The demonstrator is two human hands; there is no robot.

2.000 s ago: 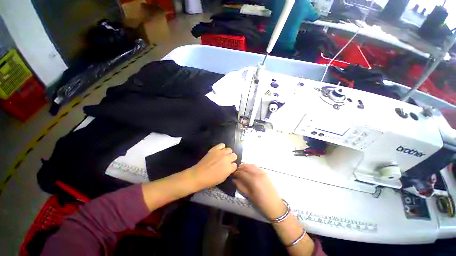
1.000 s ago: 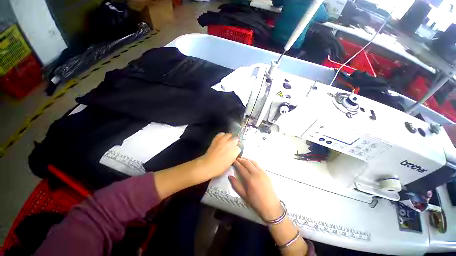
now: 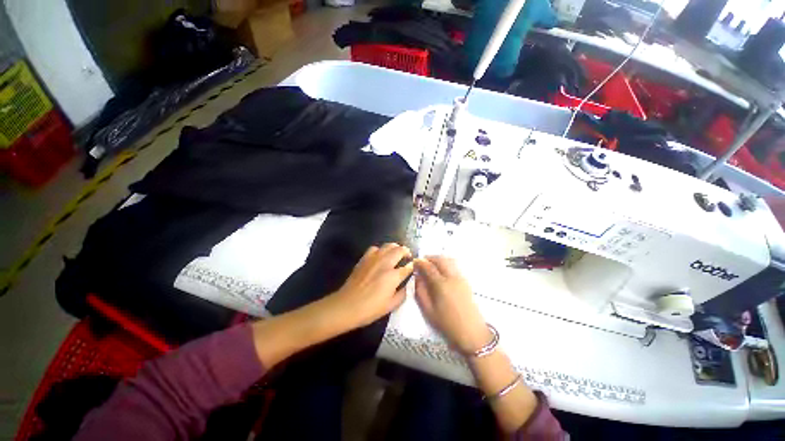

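Note:
A large black garment (image 3: 258,159) lies spread left of the needle and hangs off the table's left side. A black panel (image 3: 344,245) runs from the presser foot (image 3: 423,215) down to the table's front edge. My left hand (image 3: 377,280) lies on this panel, its fingertips pinching the fabric edge just in front of the foot. My right hand (image 3: 448,301) is beside it, thumb and fingertips at the same edge, nearly touching my left fingertips. The white sewing machine (image 3: 602,215) stands right of the needle.
Red and dark snips (image 3: 538,258) lie under the machine arm. A red crate (image 3: 95,362) with black pieces is at the lower left. The white table (image 3: 559,344) has a printed scale along its front. A pale blue trough (image 3: 361,84) runs behind. A person in teal (image 3: 503,39) is beyond.
The view has shifted slightly. Both hands have stayed near the foot; my right fingers, spread flatter a second ago, are now bunched at the edge. The black panel reaches further over the front edge.

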